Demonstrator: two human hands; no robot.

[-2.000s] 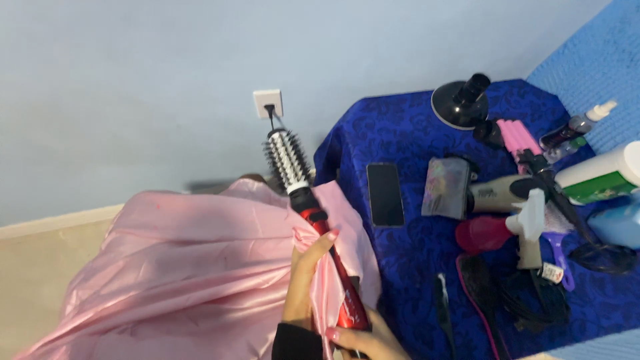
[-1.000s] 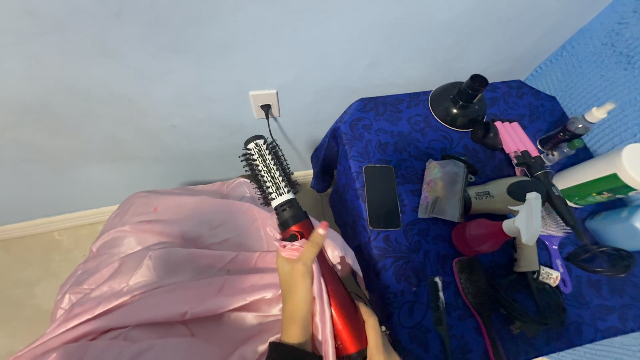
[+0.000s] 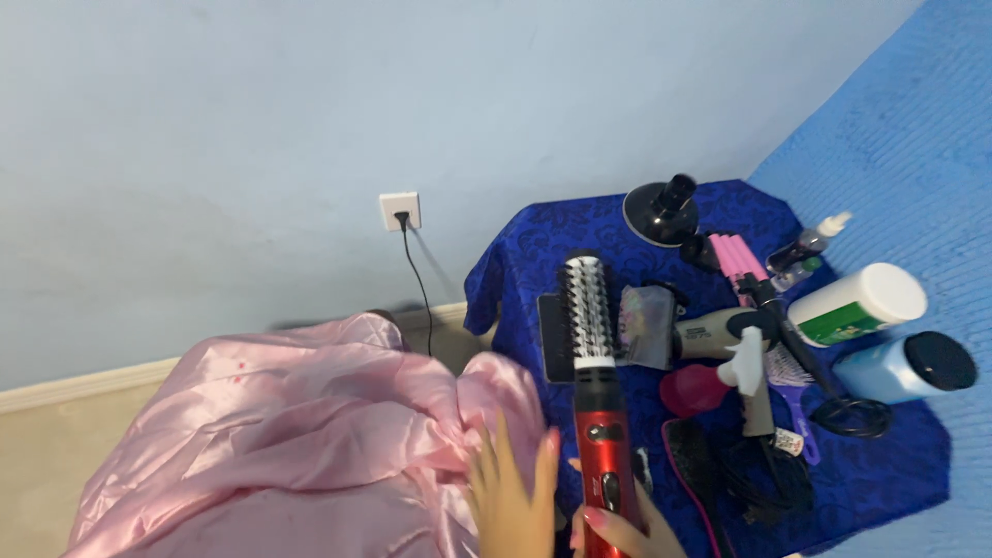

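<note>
My right hand (image 3: 624, 527) is closed around the red handle of a hot-air styling brush (image 3: 603, 434). Its round, bristled head points up and away, over the table and partly over a black phone (image 3: 552, 337). To the left, my left hand (image 3: 511, 484) is spread open, its fingers apart over the edge of a pink satin cloth (image 3: 325, 442); whether it touches the cloth I cannot tell. The cloth lies in loose folds, with a gathered part beside my fingers.
The blue-clothed table (image 3: 515, 256) holds a hair dryer (image 3: 713, 333), a pink spray bottle (image 3: 697, 387), a pink-barrelled waver (image 3: 736, 260), a black diffuser (image 3: 659, 213), brushes and several bottles. A plug sits in the wall socket (image 3: 400, 211), its cord hanging behind the cloth.
The styling brush has moved right, from over the pink cloth to over the table. My left hand has let go of the brush and cloth and opened. The brush is now in my right hand alone.
</note>
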